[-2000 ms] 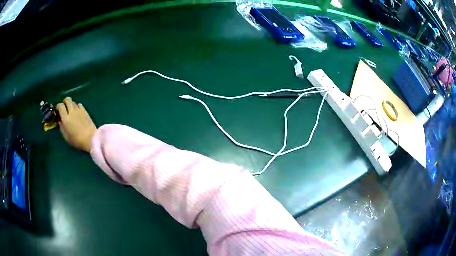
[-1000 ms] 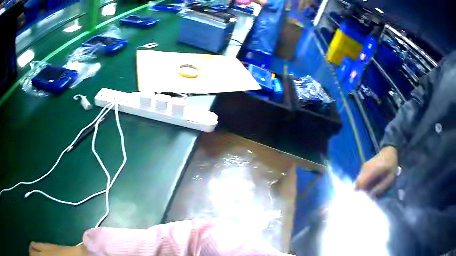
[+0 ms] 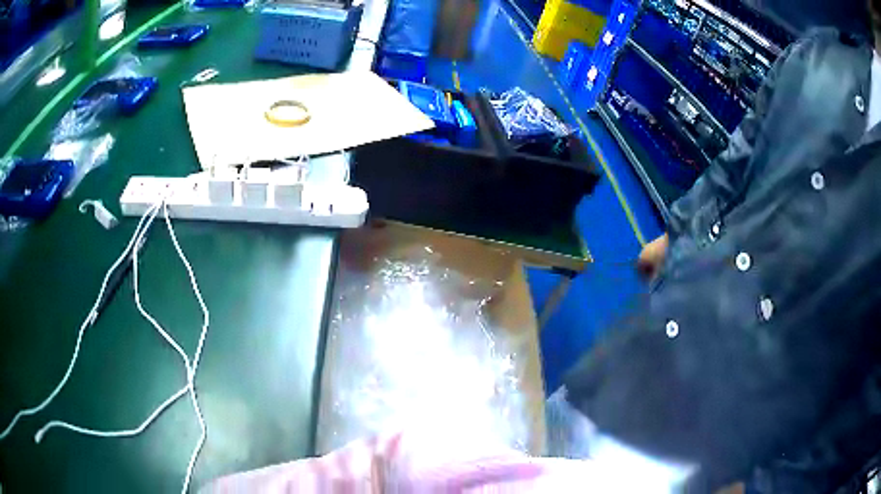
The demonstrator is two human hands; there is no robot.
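Note:
Neither of my hands is in view; only my pink sleeve (image 3: 386, 473) shows at the bottom edge. Thin white charging cables (image 3: 193, 367) run from the left part of a white power strip (image 3: 280, 214) down the green bench, two with their loose ends at the left. A thin dark stick lies beside the cables. Several blue handheld units (image 3: 37, 185) lie at the left and far left, some by clear plastic bags (image 3: 82, 159). A short white connector (image 3: 99, 212) lies left of the strip.
A pale board (image 3: 377, 106) with a yellow tape roll (image 3: 288, 113) lies beyond the strip. Glaring clear plastic (image 3: 415, 357) fills an open carton. A dark box (image 3: 464, 188) stands beyond it. A person in a dark coat (image 3: 753, 289) stands close at right.
My view has swung right from the bench. My hand, earlier at a small metal-and-yellow item, has left the picture. The person's bright, glaring sheet-like thing has moved down.

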